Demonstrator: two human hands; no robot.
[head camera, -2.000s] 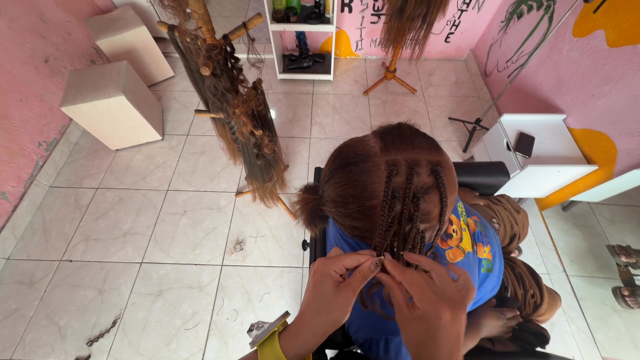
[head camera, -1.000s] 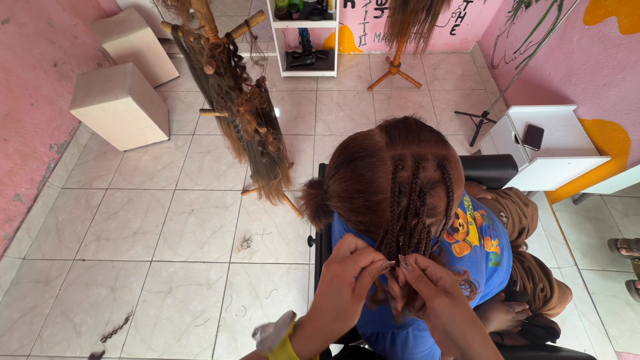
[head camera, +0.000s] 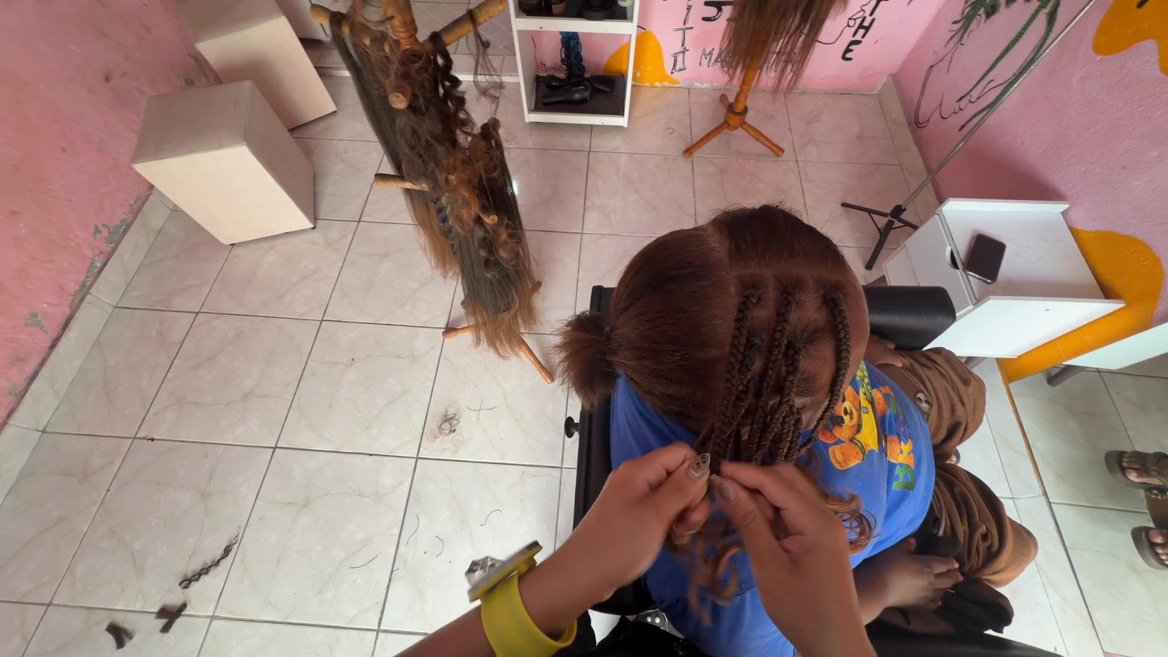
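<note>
A seated person in a blue printed shirt (head camera: 890, 456) has reddish-brown hair, part tied in a ponytail (head camera: 587, 358), part in thin braids (head camera: 780, 383). Below the head, my left hand (head camera: 662, 493), with a yellow watch band (head camera: 520, 616) at the wrist, pinches a strand of hair between thumb and fingers. Close beside it on the right, my right hand (head camera: 776, 525) pinches the same braid's hair. Loose curly ends (head camera: 716, 570) hang under the hands. The strands between my fingertips are mostly hidden.
A wooden stand with hair extensions (head camera: 456, 192) rises ahead to the left, near white boxes (head camera: 233, 164). A white shelf (head camera: 577, 117) and another wooden stand (head camera: 735, 119) are farther back. At right, a phone (head camera: 985, 258) lies on a white drawer unit (head camera: 1031, 246). Someone's sandalled feet (head camera: 1145, 470) show at the edge.
My hands stay together at the braid, with small shifts of the fingers. The seated person's pose looks much the same.
</note>
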